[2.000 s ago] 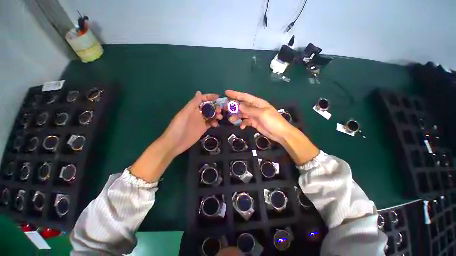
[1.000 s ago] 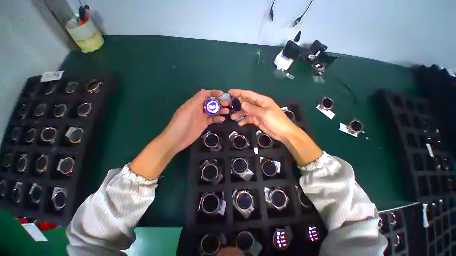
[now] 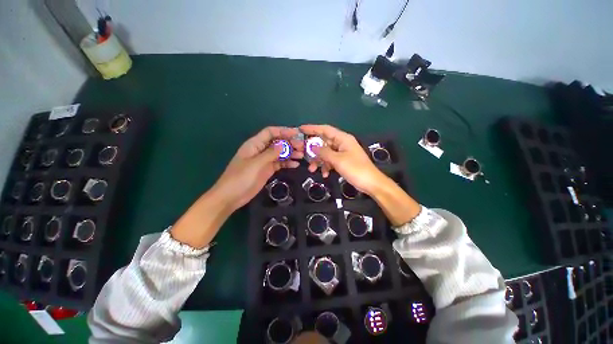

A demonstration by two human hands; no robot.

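Note:
My left hand (image 3: 259, 161) holds a round smartwatch (image 3: 283, 150) with a lit blue-white display, its thumb on the face. My right hand (image 3: 339, 156) holds a second smartwatch (image 3: 313, 147) with a lit white-purple display, its thumb at the face's edge. The two watches are side by side above the top edge of the centre foam tray (image 3: 259, 259). That tray holds rows of watches, mostly dark-faced. Two watches in its bottom row, one of them here (image 3: 376, 321), show lit grids. The top pockets are partly hidden by my hands.
A foam tray of watches (image 3: 111, 195) lies at left, more trays (image 3: 538, 201) at right. Two tagged watches, one of them here (image 3: 470, 166), lie on the green mat. A white charger block (image 3: 372, 84) and black pieces stand by the wall. A pen cup (image 3: 107, 57) is upper left.
The left watch went from dark to lit. The right watch went from lit to dark and is lit again. Two bottom-row watches changed from small blue marks to lit grids.

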